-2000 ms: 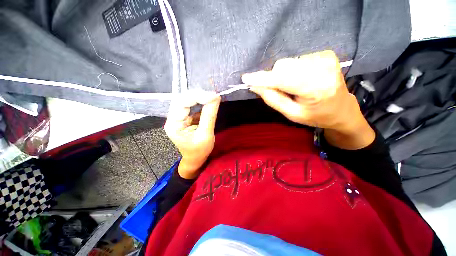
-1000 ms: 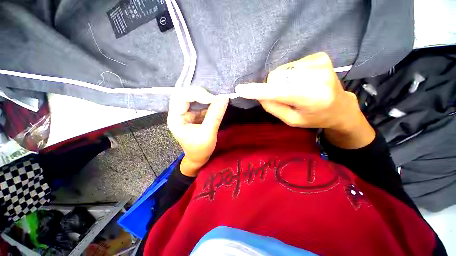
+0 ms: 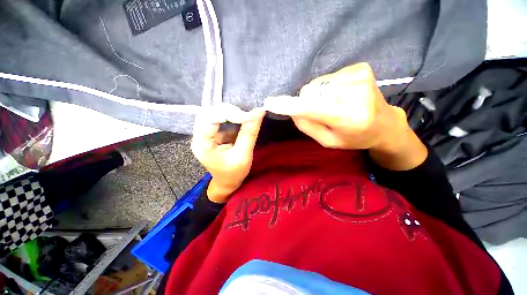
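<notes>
A grey garment lies spread across the table, inside out, with white binding along its near edge and two white lines running away from that edge. My left hand pinches the edge where these lines meet it. My right hand pinches the same edge just to the right, its fingertips touching or nearly touching my left fingertips. No needle can be made out between the fingers. Loose pale thread curls on the cloth. A black care label and a small black size label show at the top.
Crumpled dark garments with white tabs lie at the right. The white table edge shows at the left, near a red plaid bundle under clear plastic. Below are a blue bin, a metal rack and another person's dark-clothed leg.
My hands have come together at the edge; the right fingertips moved left and slightly down. The short stretch of white binding visible between them is now covered. The labels sit slightly further right.
</notes>
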